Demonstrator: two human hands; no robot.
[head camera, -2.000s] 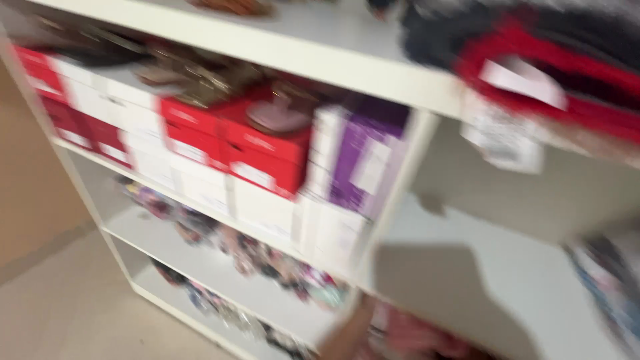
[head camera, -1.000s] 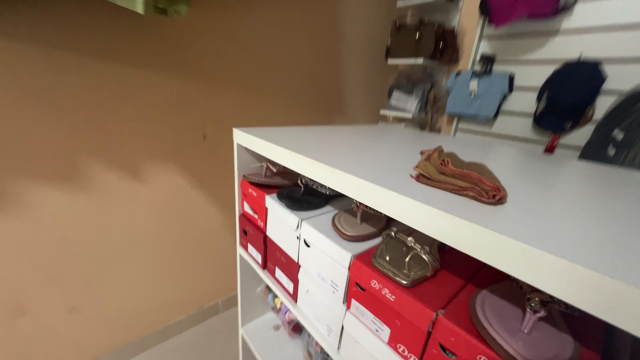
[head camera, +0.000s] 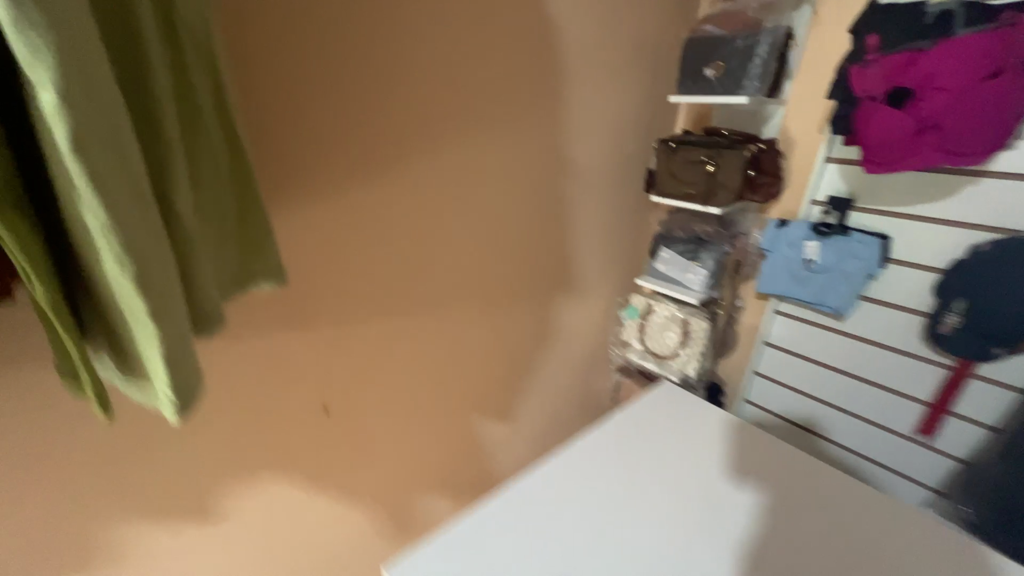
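Note:
Neither my left hand nor my right hand shows in the head view. Nearest to me, at the bottom, is the white top of a shelf unit (head camera: 640, 488), with a shadow across its right part. Green garments (head camera: 160, 200) hang at the upper left, their lower edges loose against the tan wall. What my hands hold or touch is hidden from view.
Handbags (head camera: 704, 168) stand on small white wall shelves, some in clear plastic. Light blue shorts (head camera: 824, 264), a magenta garment (head camera: 944, 96) and a dark blue cap (head camera: 980, 300) hang on a white slatwall panel (head camera: 848, 344). A tan wall (head camera: 416, 240) fills the middle.
The view has swung up and away from the shoe boxes and sandals. The folded brown cloth seen on the white top one second ago is out of view.

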